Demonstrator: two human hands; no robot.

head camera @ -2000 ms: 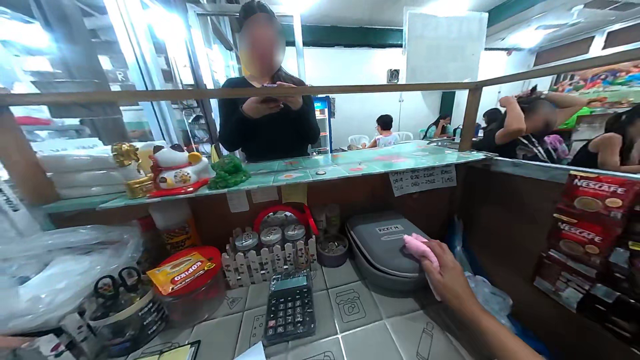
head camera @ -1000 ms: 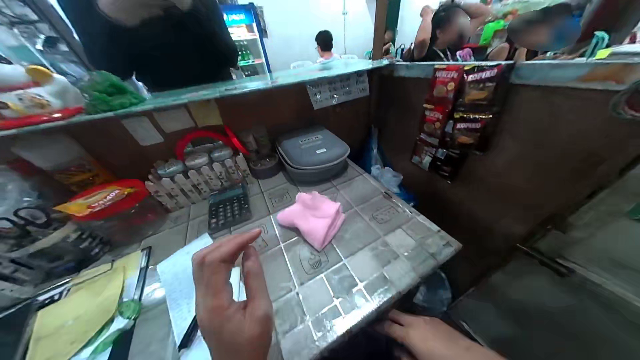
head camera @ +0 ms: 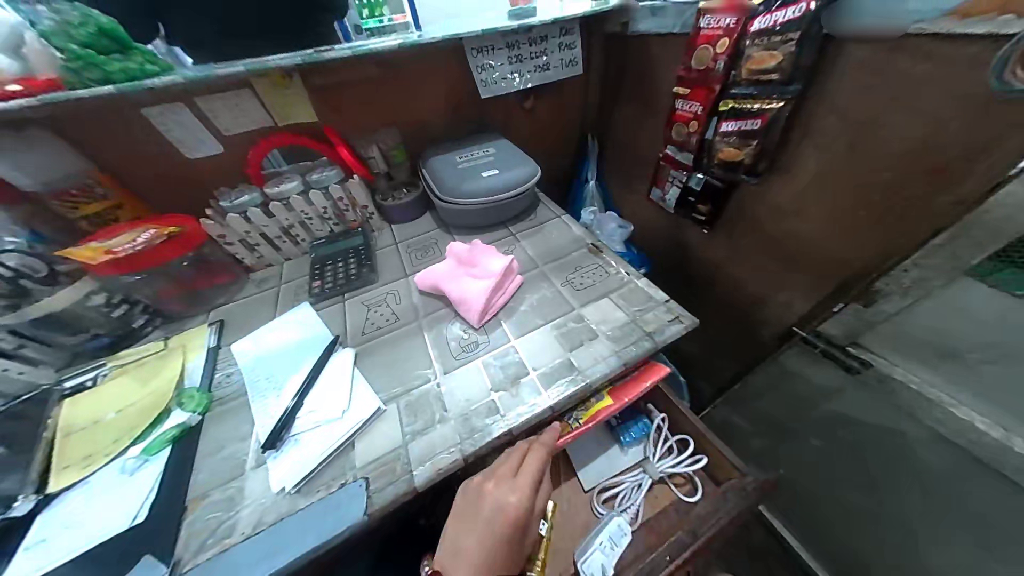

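Note:
My left hand (head camera: 500, 500) reaches into an open wooden drawer (head camera: 696, 524), its fingertips at the near end of a red packet (head camera: 620, 400). The fingers are partly hidden, and whether they grip it cannot be told. A narrow gold sachet (head camera: 544, 540) lies beside the hand. A bundled white cable (head camera: 648, 472) with a white block (head camera: 604, 546) and a blue item (head camera: 632, 428) are in the drawer. My right hand is out of view. On the tiled counter lies a folded pink cloth (head camera: 474, 282), with a black calculator (head camera: 342, 262) to its left.
A grey zip case (head camera: 480, 180) stands at the back. Loose papers with a black pen (head camera: 300, 394) and a clipboard with yellow sheets (head camera: 120, 416) lie left. A red-lidded jar (head camera: 172, 272) stands behind them. Coffee sachets (head camera: 704, 112) hang on the right partition.
The pink cloth, in my right hand two seconds ago, lies on the counter. My left hand has moved from above the counter into the drawer. My right hand has left the view, which has tilted down.

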